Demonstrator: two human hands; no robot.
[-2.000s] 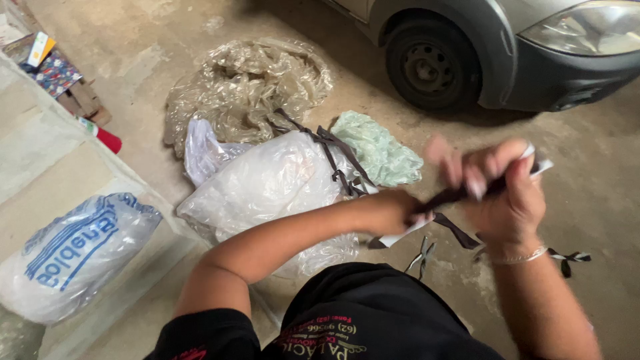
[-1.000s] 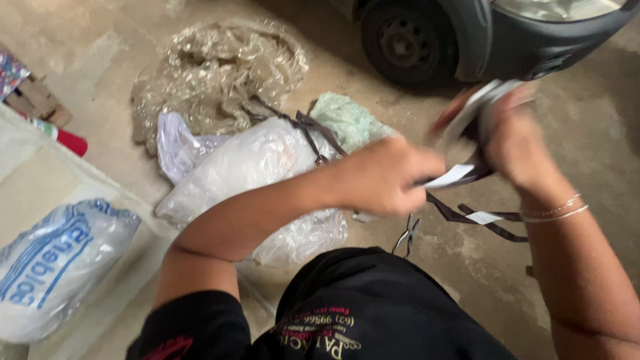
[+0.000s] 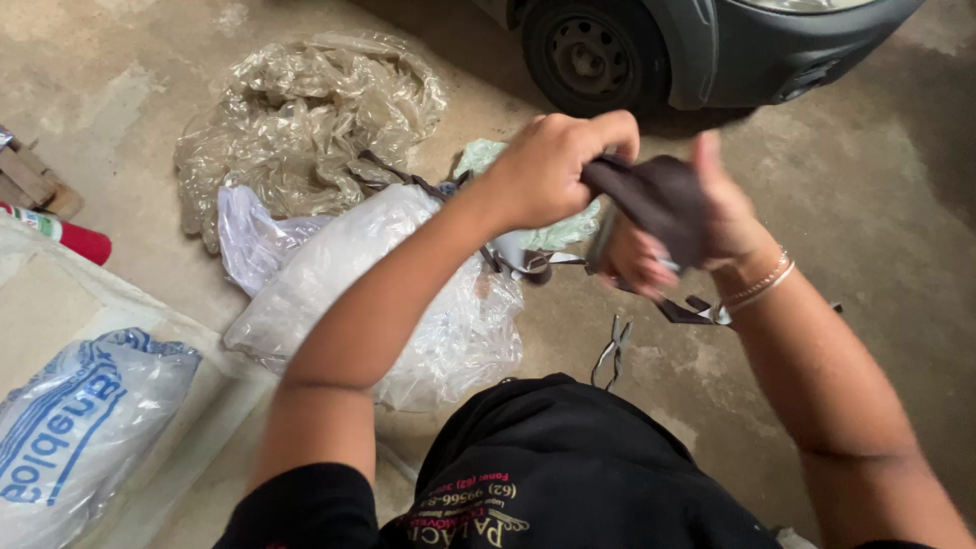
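My left hand (image 3: 553, 168) grips one end of a dark brown piece of fabric (image 3: 659, 202) between its fingers. Blurred by motion, my right hand (image 3: 709, 217) holds the other side of the fabric, with something small and pale near its curled fingers. Below the hands hang or lie dark strips with white patches (image 3: 686, 309). More dark strips (image 3: 404, 175) lie over a white plastic bag (image 3: 343, 263). Between my torso and the hands, a metal hand tool with two handles (image 3: 612, 354) rests on the concrete floor.
A crumpled clear plastic sheet (image 3: 305, 114) and a pale green bag (image 3: 564, 229) lie on the floor. A car wheel (image 3: 595, 61) stands ahead. At the left are a red object (image 3: 85, 242), wooden pieces (image 3: 34, 179) and a printed plastic bag (image 3: 99, 412) on a pale surface.
Two seconds ago the fabric was stretched narrow between my hands; now it is bunched and wider. The view has shifted somewhat, with the car wheel less far to the right than before.
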